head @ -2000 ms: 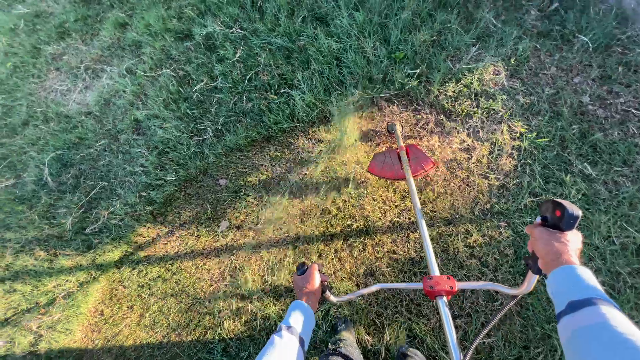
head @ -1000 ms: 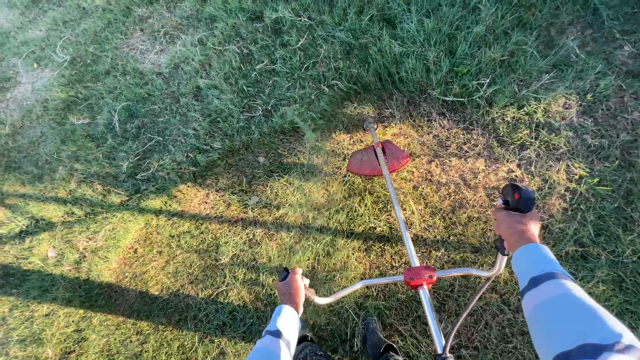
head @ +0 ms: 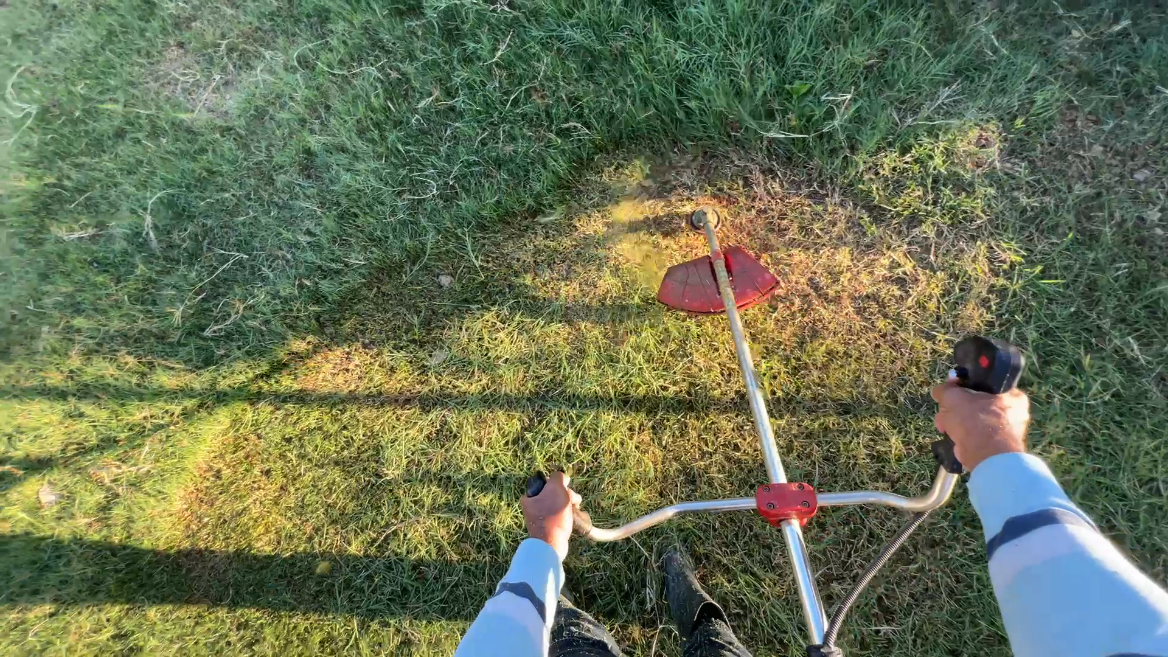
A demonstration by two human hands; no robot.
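Observation:
My left hand (head: pixel 550 513) is closed around the left grip of a brush cutter's handlebar (head: pixel 671 512). My right hand (head: pixel 983 422) holds the right grip, below its black control housing (head: pixel 987 364). A red clamp (head: pixel 786 503) joins the bar to the metal shaft (head: pixel 753 392). Near the shaft's far end is a red guard (head: pixel 686 286), with the round cutting head (head: pixel 704 219) just beyond it, low over short, yellowish grass. A ribbed cable sheath (head: pixel 876 577) runs from the right grip down to the shaft. The cutting line or blade cannot be made out.
Taller green grass (head: pixel 675 73) grows beyond the cutting head and to the left. Short grass (head: pixel 438 465) with long shadows lies nearer. My dark boot (head: pixel 686 593) stands below the handlebar. Small pale bits, perhaps leaves or stones, lie on the ground.
Both hands keep hold of the grips throughout. Since one second ago, the cutting head has moved right over the ground, toward the brownish short patch.

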